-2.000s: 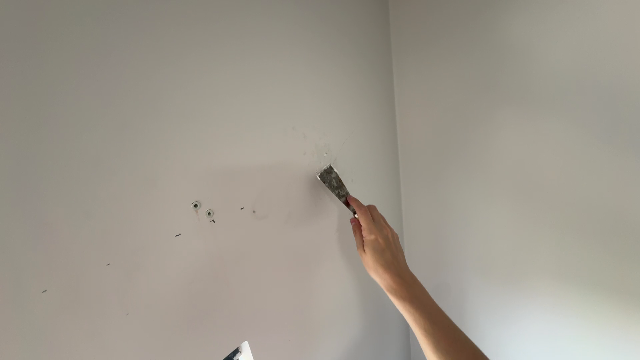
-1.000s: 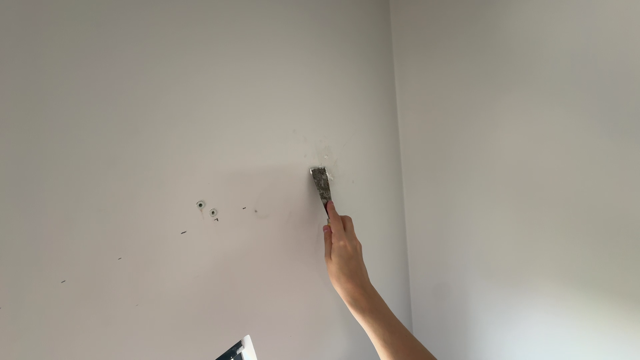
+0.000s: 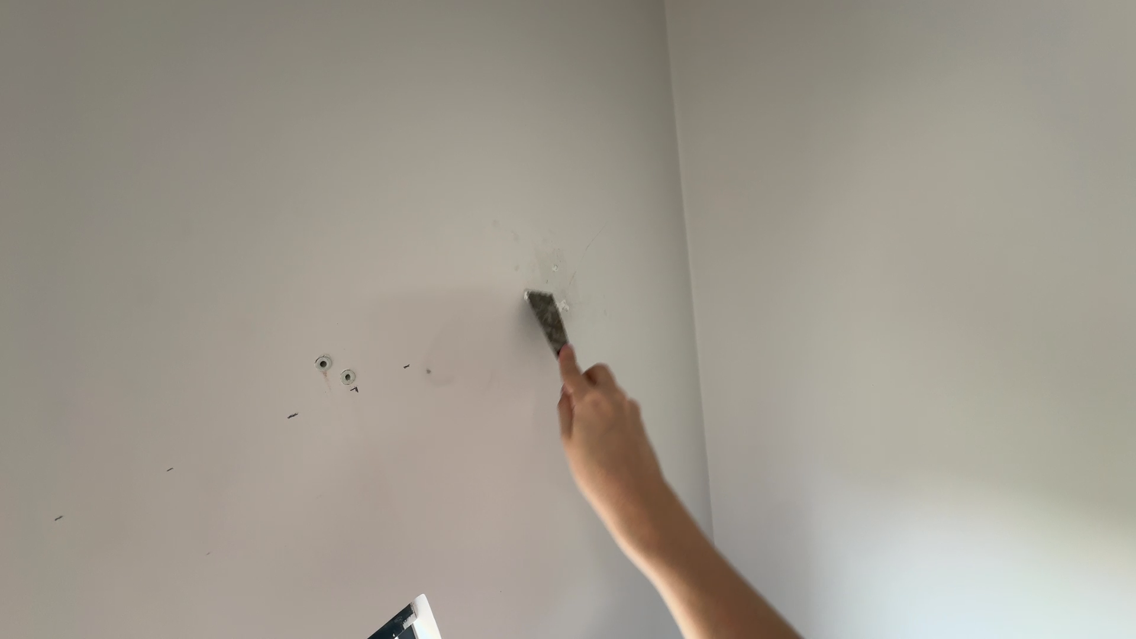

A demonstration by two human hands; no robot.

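Note:
My right hand [image 3: 608,435] is closed around the handle of a putty knife [image 3: 548,321], index finger stretched along toward the blade. The dark, smeared blade tilts up and left, its edge at the painted wall [image 3: 222,222]. White filler shows at the blade's left corner and in a small dab [image 3: 563,306] just right of it. Above the blade lies a scuffed, patched area [image 3: 552,264]. My left hand is not in view. At the bottom edge the corner of a white and dark flat object [image 3: 417,617] shows; what holds it is hidden.
Two wall plugs [image 3: 323,363] sit in holes left of the knife, with several short dark marks [image 3: 293,415] around and below them. The wall corner [image 3: 685,248] runs down to the right of my hand, and a second wall [image 3: 914,266] extends beyond it.
The blade has moved left and down from the scuffed area since two seconds ago, and its tilt has varied. My right hand keeps its hold on the knife.

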